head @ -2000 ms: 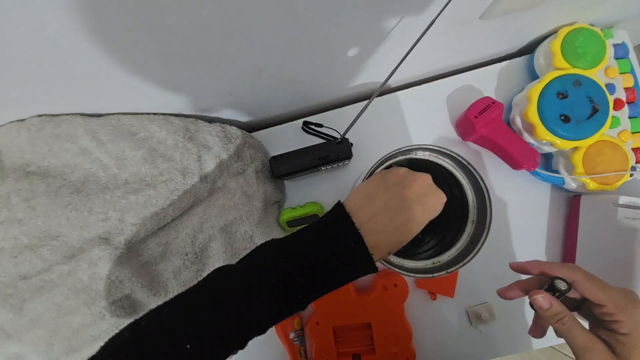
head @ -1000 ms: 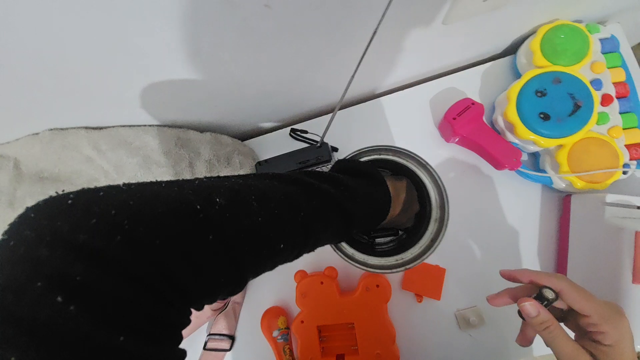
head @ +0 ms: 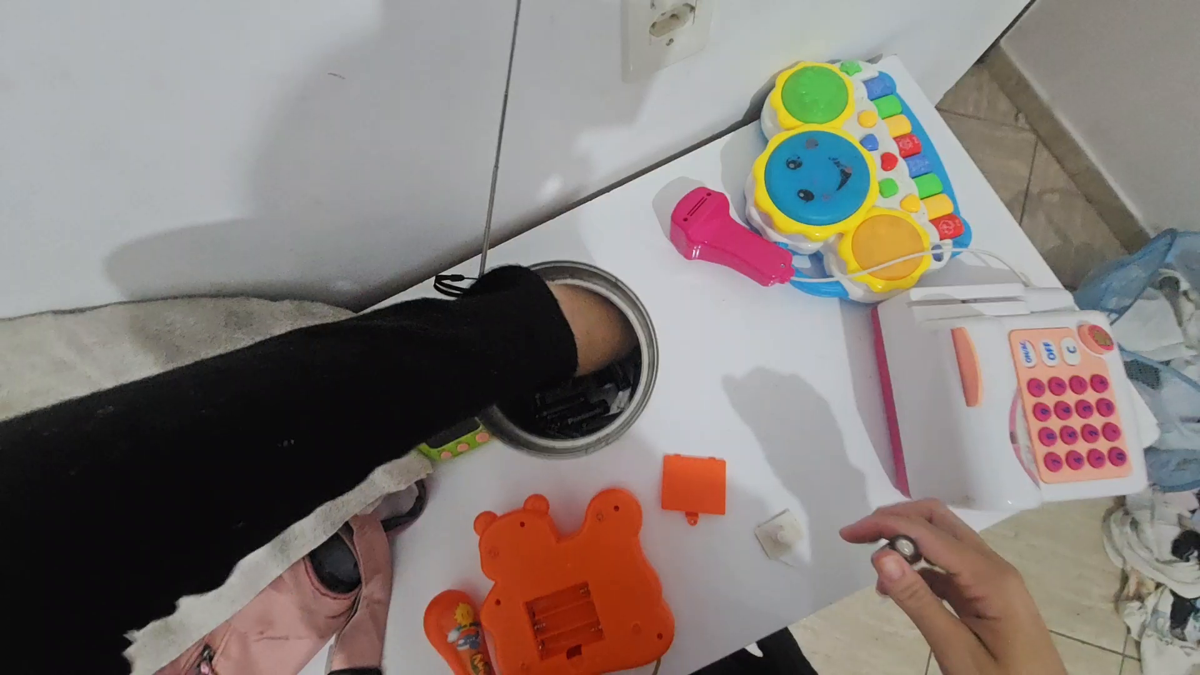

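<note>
My left hand point(head: 592, 328) reaches down into a round metal tin point(head: 647, 384) that holds several dark cylindrical batteries point(head: 572, 408); its fingers are hidden inside. At the lower right, my right hand point(head: 956, 581) holds a small battery point(head: 904, 548) between thumb and fingers, its metal end showing. Below the tin lies an orange bear-shaped plastic toy point(head: 581, 572) with its back up and its battery compartment point(head: 565, 621) uncovered. An orange battery cover point(head: 694, 485) lies above and right of the toy. Near my right hand is a small whitish square piece point(head: 781, 536).
A toy drum keyboard point(head: 817, 178), a pink toy scanner point(head: 722, 236) and a toy cash register point(head: 956, 403) stand on the right of the white table. A green device point(head: 455, 439) is partly under my left sleeve. Grey fabric point(head: 169, 347) and a pink bag point(head: 300, 609) are at the left.
My left hand has gone deeper into the tin; its back and knuckles showed at first. My right hand keeps hold of the battery. The view has shifted to the right.
</note>
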